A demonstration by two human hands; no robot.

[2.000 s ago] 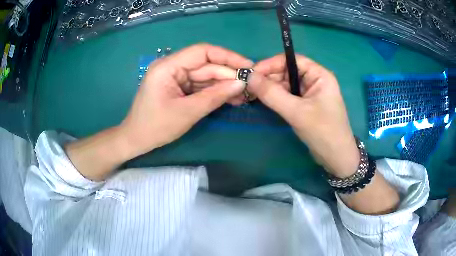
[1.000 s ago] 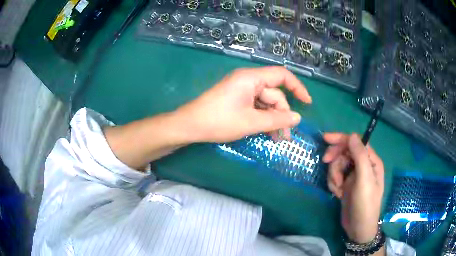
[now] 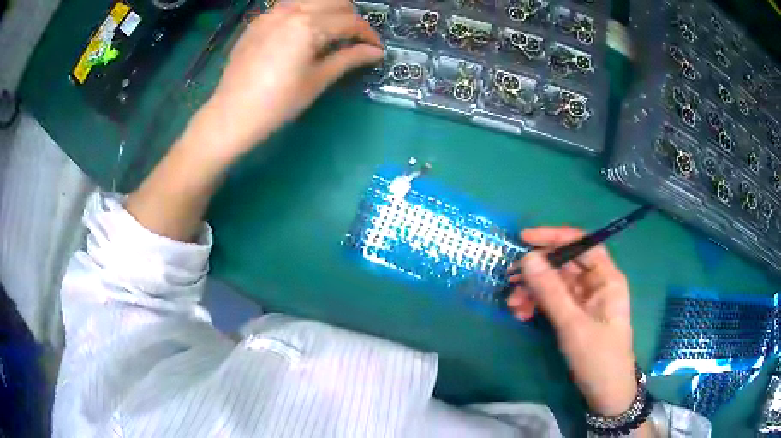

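Observation:
A blue die-cut sheet with rows of tiny bright pieces lies on the green mat in front of me, with a few specks at its upper edge. My right hand is at the sheet's right end and holds dark tweezers; their tip is too blurred to make out. My left hand is over the left part of the far component tray. Its fingers point right. Whether it holds a module cannot be seen. Modules sit in the tray's pockets.
A second component tray with modules stands at the right. Spare die-cut sheets lie at the lower right. A black device with a yellow label is at the upper left. The green mat lies under everything.
My left hand has moved away from above the sheet, up and left to the far tray. My right hand has shifted slightly left onto the sheet's end, and the tweezers are tilted lower.

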